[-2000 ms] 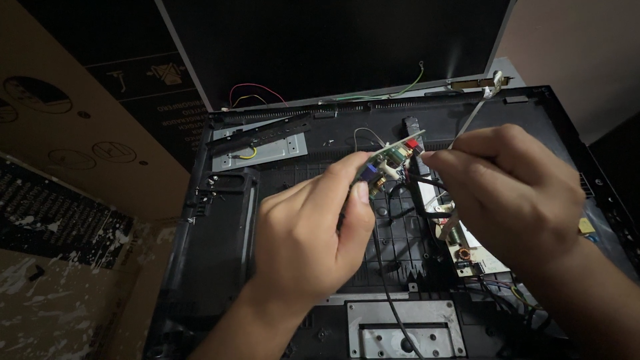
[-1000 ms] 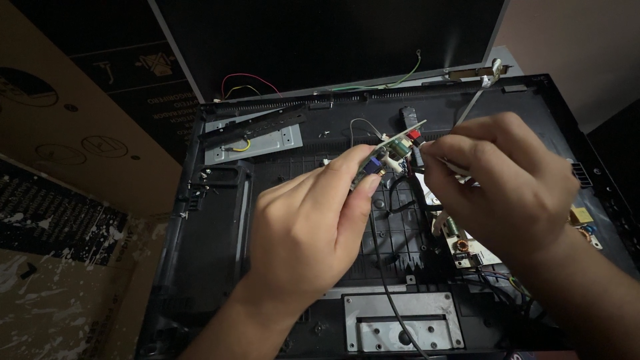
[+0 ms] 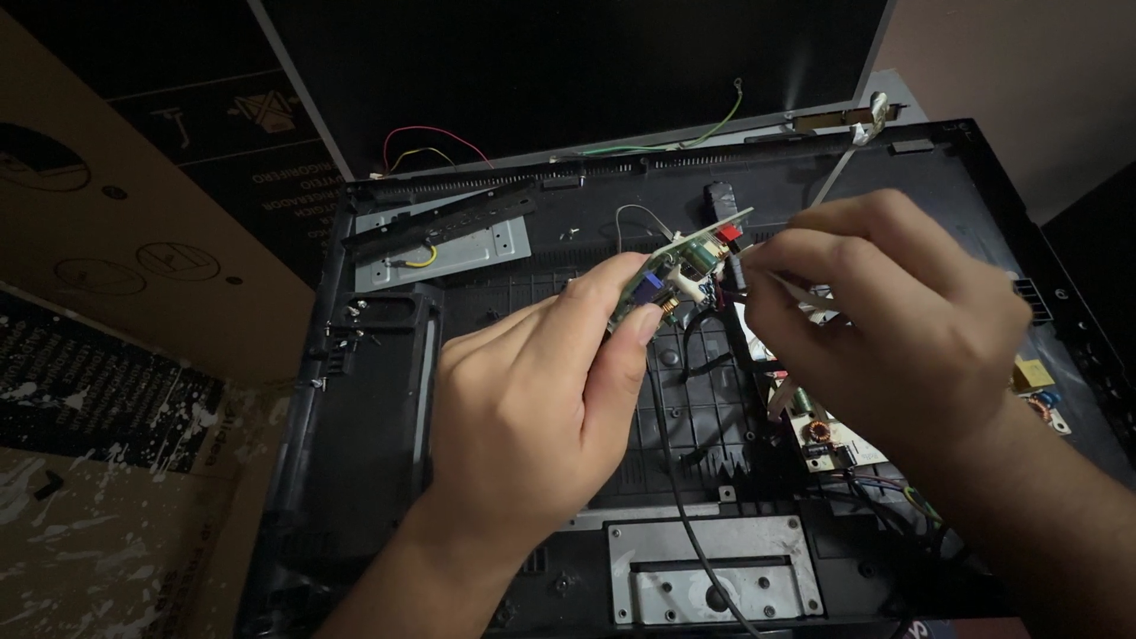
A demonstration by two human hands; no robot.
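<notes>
My left hand (image 3: 550, 382) pinches a small green circuit board (image 3: 701, 257) between thumb and fingers, tilted over the black plastic television back cover (image 3: 550, 311). Blue, red and white parts stand on the board. My right hand (image 3: 887, 311) has its fingertips pinched on a thin pale ribbon or strip (image 3: 803, 293) close to the board's right end; whether it is attached there is hidden. Dark cables hang below the board, and a black cable (image 3: 670, 479) runs down across a metal mounting plate (image 3: 714, 612). Under my right hand lies a larger circuit board (image 3: 821, 444) with copper coils.
A large dark panel (image 3: 577, 71) stands behind the cover. Printed cardboard (image 3: 222, 231) is at the left. On the cover's upper left rest a metal plate (image 3: 497, 240) and a black perforated bar (image 3: 444, 217). Loose screws (image 3: 355, 311) lie near the left edge.
My left hand keeps its hold on the small board throughout. My right fingers stay close by the board's right end, with only small changes in pose.
</notes>
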